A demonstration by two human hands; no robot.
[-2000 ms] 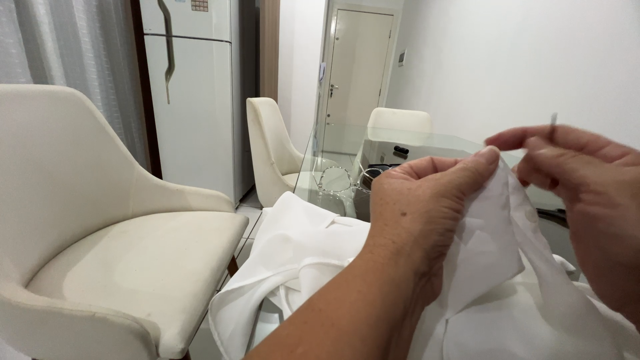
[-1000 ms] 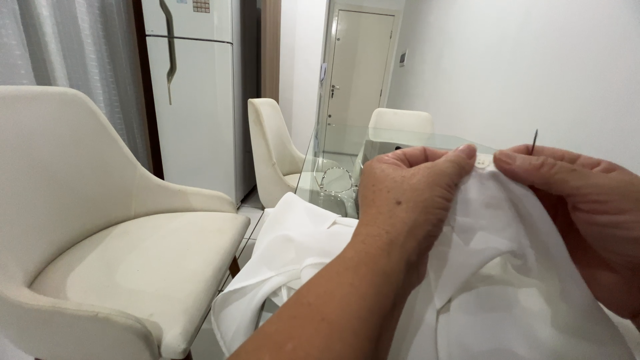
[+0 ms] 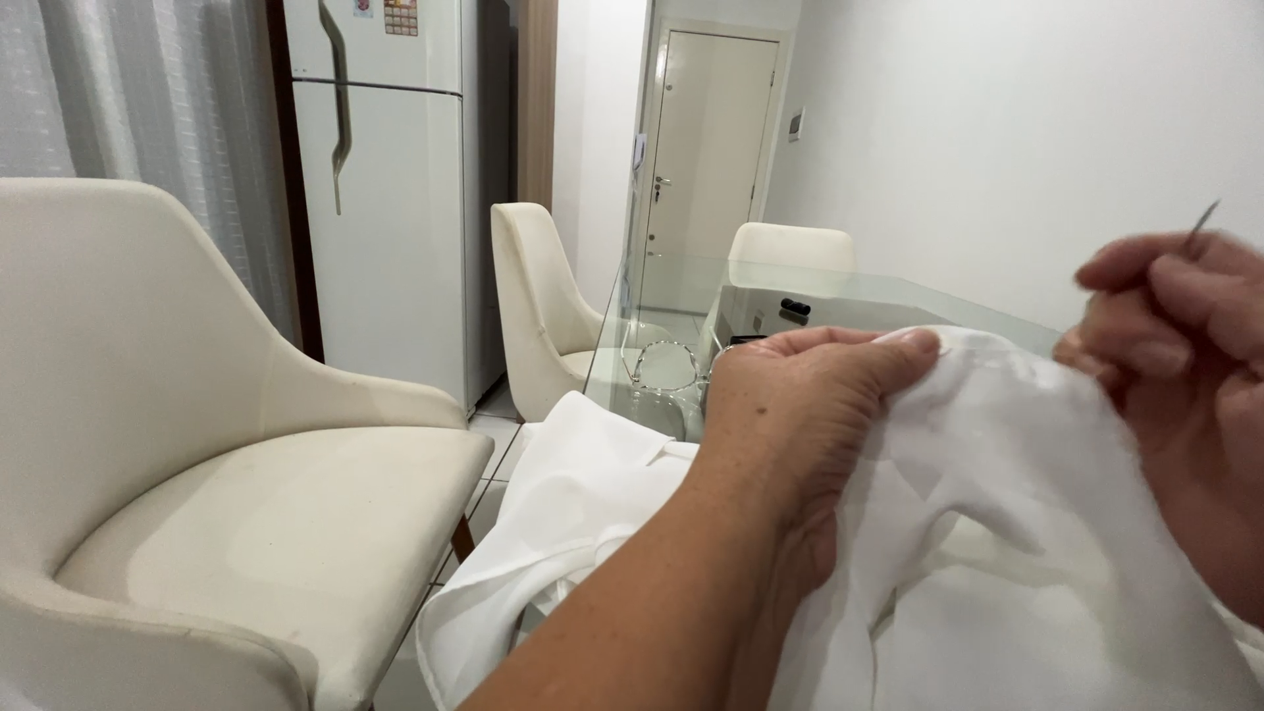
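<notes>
My left hand [image 3: 805,425] pinches the upper edge of a white cloth [image 3: 997,474] between thumb and index finger. The cloth hangs in folds below and also spreads over the near part of the glass table at the left of my forearm. At the right, my right hand [image 3: 1175,326] holds a thin sewing needle [image 3: 1203,219] between its fingers, the metal tip pointing up. Its lower fingers are close to the cloth's right edge; whether they grip it cannot be told. No thread can be made out.
A glass table [image 3: 928,301] bears eyeglasses [image 3: 667,365] and a small black object [image 3: 795,307]. A cream upholstered chair [image 3: 267,523] stands close at left, with others [image 3: 543,296] [image 3: 790,249] around the table. Behind are a white refrigerator [image 3: 385,237] and a door [image 3: 706,168].
A second ago both hands pinched the cloth's edge close together. My right hand has moved away to the right with the needle, while my left hand still holds the cloth.
</notes>
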